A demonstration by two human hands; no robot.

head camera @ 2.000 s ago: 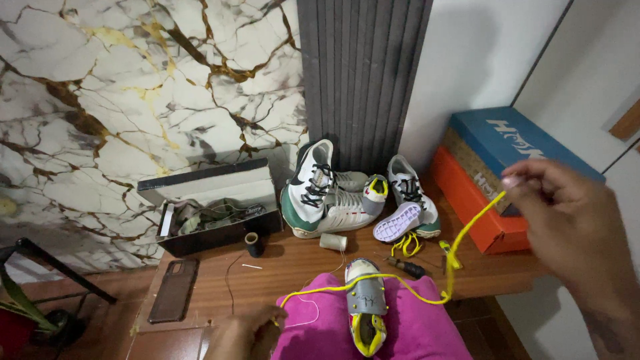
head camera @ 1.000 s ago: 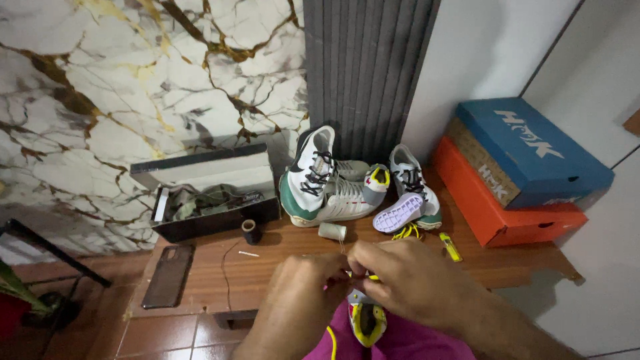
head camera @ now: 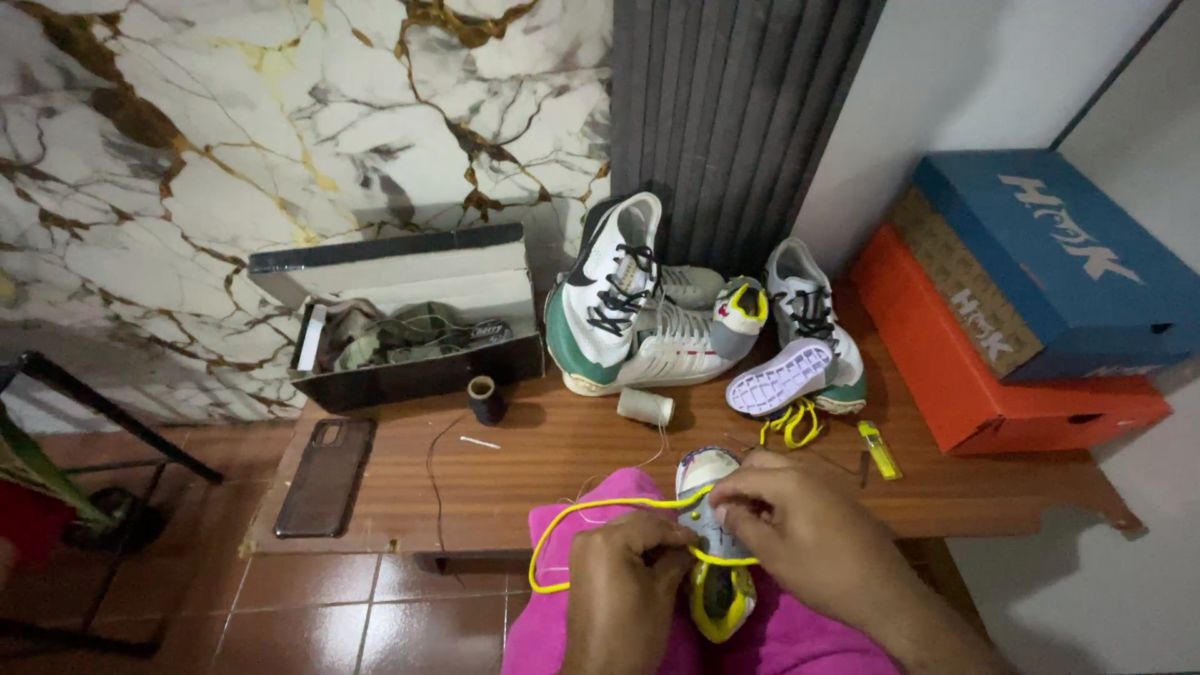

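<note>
A small sneaker [head camera: 717, 544], grey and white with a yellow lining, rests on my lap with its toe toward the bench. A yellow shoelace [head camera: 600, 504] runs through its eyelets and loops out over my left thigh. My left hand [head camera: 623, 586] pinches the lace at the shoe's left side. On the other side, my right hand [head camera: 806, 525] has its fingertips at the upper eyelets, on the lace as well. A second small shoe lies on its side on the bench, showing its pale sole [head camera: 780, 377], with yellow laces [head camera: 795, 424] beside it.
On the wooden bench [head camera: 394, 511] are a phone case [head camera: 326, 480], a dark thread spool [head camera: 486, 403], a white thread spool [head camera: 645, 408], a yellow lighter [head camera: 878, 450] and larger sneakers [head camera: 600, 319]. An open black box [head camera: 422, 370] stands left; blue [head camera: 1059, 253] and orange [head camera: 937, 375] shoeboxes are stacked right.
Two seconds ago my hands were wide apart, with the yellow lace stretched between them. They came together over the small shoe and are now at its two sides, lower than a second ago.
</note>
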